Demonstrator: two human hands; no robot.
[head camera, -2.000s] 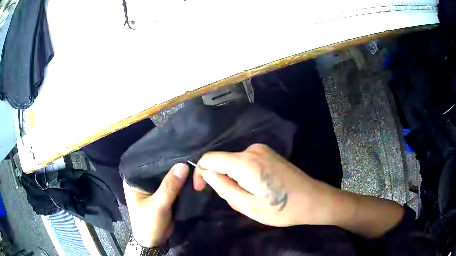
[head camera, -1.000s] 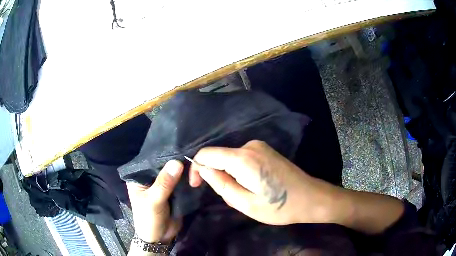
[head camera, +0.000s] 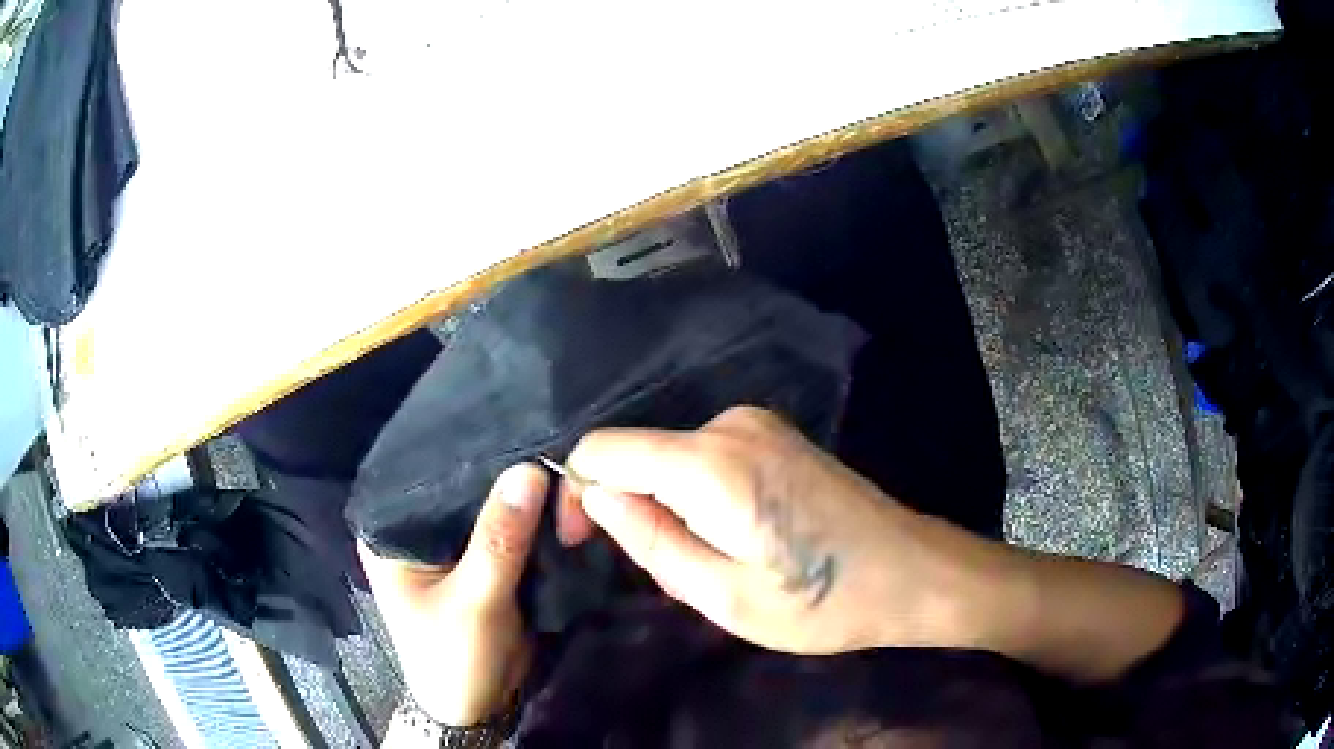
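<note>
A dark cut panel (head camera: 483, 395) lies over my lap below the table edge, with a raised seam (head camera: 658, 384) running across it. My left hand (head camera: 461, 607) grips the panel's near left edge, thumb on top beside the seam; its other fingers are hidden under the cloth. My right hand (head camera: 732, 534) pinches a thin, light metal point (head camera: 553, 465), a seam ripper or needle, between thumb and finger. The tip is at the seam, just right of my left thumb. Whether it is under a stitch is too small to tell.
The white table (head camera: 439, 147) with a wooden edge spans the top. A black bundle (head camera: 59, 161) lies at its left end. Dark thread ends (head camera: 344, 41) lie on the tabletop. Black cloth (head camera: 212, 563) hangs at lower left. More black cloth (head camera: 1258, 337) is piled at right.
The panel's left part has shifted and its folds flattened and rounded since a second ago. The metal point stays at the seam in my right hand. Both hands keep their grips.
</note>
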